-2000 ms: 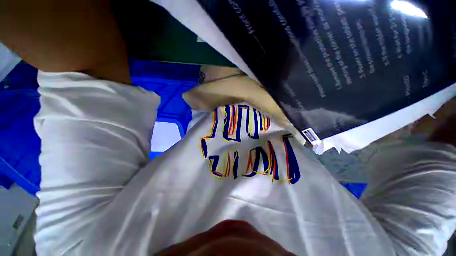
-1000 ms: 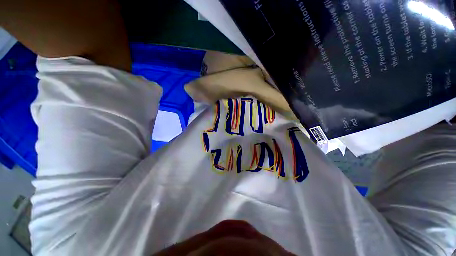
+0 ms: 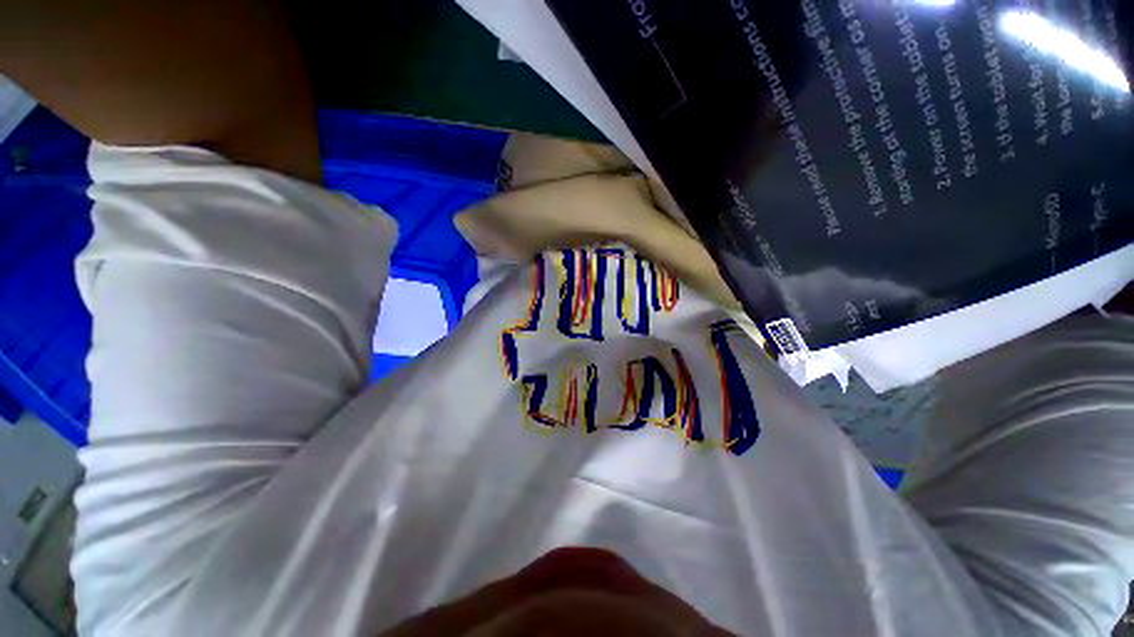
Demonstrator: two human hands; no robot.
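Note:
A glossy black sheet or tablet face with white instruction text lies tilted at the upper right, cut off by the picture's edge. A small white barcode label sits at its near corner. White backing material sticks out along its near and left edges, with a torn, jagged bit by the label. Neither of my hands is in the picture. Only my upper arms and sleeves show, one at each side, and both run out of view.
The dark green bench top is at the top. Blue crates are at the left, and a blue surface with a white patch is beside my lap. A greyish speckled surface shows below the white material.
Over the two seconds the black sheet, its label and the white backing have shifted slightly right in the picture. The lamp reflection has moved with them. The view has tilted a little.

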